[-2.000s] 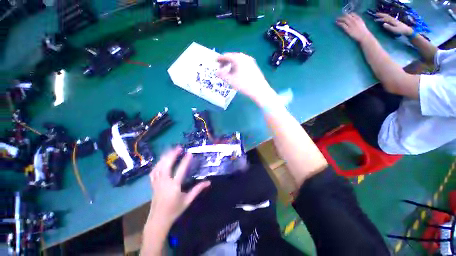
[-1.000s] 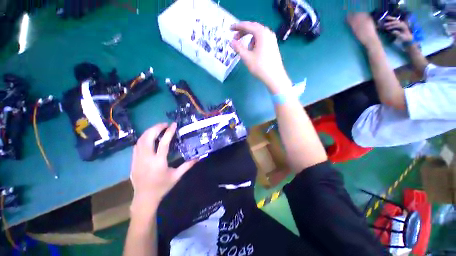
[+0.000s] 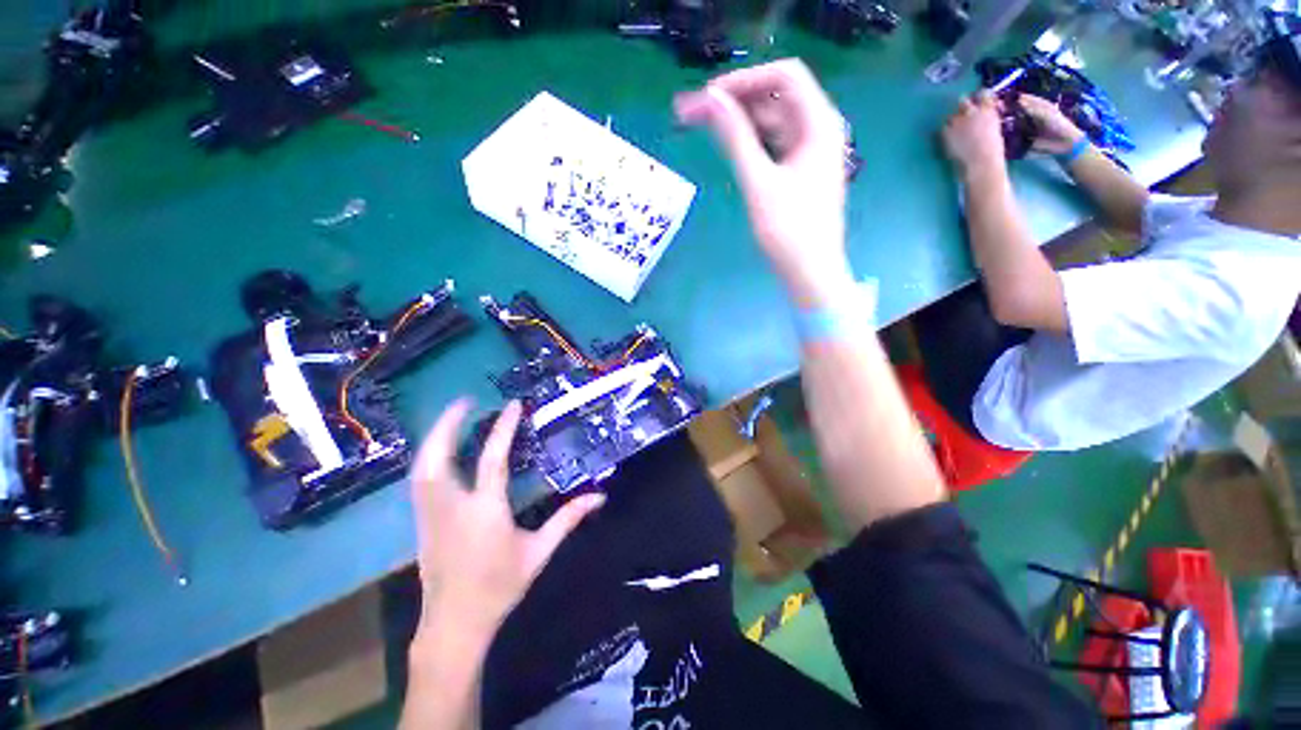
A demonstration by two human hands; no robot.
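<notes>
A black unit (image 3: 606, 407) with a white flat ribbon across it and orange wires lies at the bench's front edge. My left hand (image 3: 478, 535) is at its left side, fingers spread, thumb near its lower edge; the fingertips' contact is unclear. My right hand (image 3: 792, 171) is raised above the bench, right of the parts box, with thumb and fingers bent together. I cannot tell whether something small is between its fingertips. A white open parts box (image 3: 500, 178) holding many small dark and silvery pieces stands behind the unit.
Another black unit (image 3: 307, 407) with ribbon and yellow tape lies to the left, with more units (image 3: 50, 414) at the far left. A dark assembly (image 3: 286, 93) lies at the back. A coworker in white (image 3: 1156, 321) works at right. Red stools (image 3: 963, 435) stand on the green floor.
My right hand has moved from over the parts box up and to the right of it. My left hand stays beside the unit. The view has shifted, and the coworker's head now shows.
</notes>
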